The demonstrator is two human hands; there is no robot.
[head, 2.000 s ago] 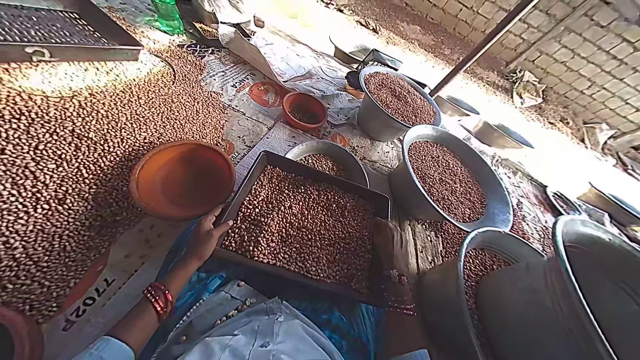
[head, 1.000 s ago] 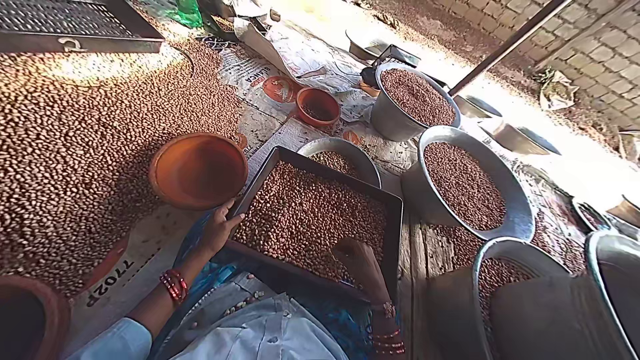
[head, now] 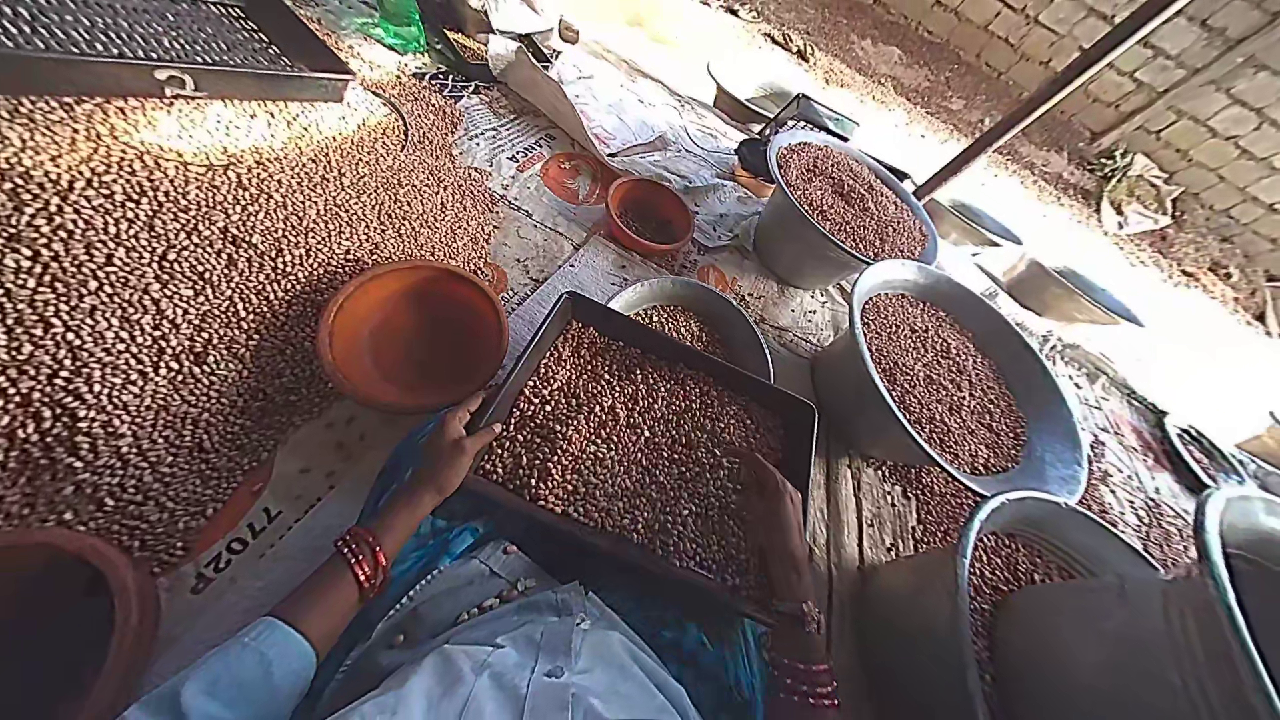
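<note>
A dark rectangular metal tray (head: pixel 812 425) full of reddish-brown nuts or seeds (head: pixel 630 450) lies tilted across the lap. My left hand (head: pixel 447 452) grips its left rim, thumb over the edge. Over the right part of the tray, my right hand (head: pixel 768 510) touches the nuts, its fingertips partly hidden; whether it holds any cannot be seen. Just left of the tray is an orange clay bowl (head: pixel 413 335), with nothing seen in it. Behind the tray's far edge a metal basin (head: pixel 745 330) holds more nuts.
A large heap of nuts (head: pixel 200 330) spreads at left, under a perforated metal tray (head: pixel 180 75). Metal tubs of nuts (head: pixel 1075 440) (head: pixel 775 235) stand at right, beside another tub (head: pixel 1215 560). A small clay bowl (head: pixel 650 215) sits beyond; a clay pot (head: pixel 135 620) is at lower left.
My right hand has gone from the tray's right edge onto the nuts, then back toward the right side of the tray. My left hand stays on the left rim.
</note>
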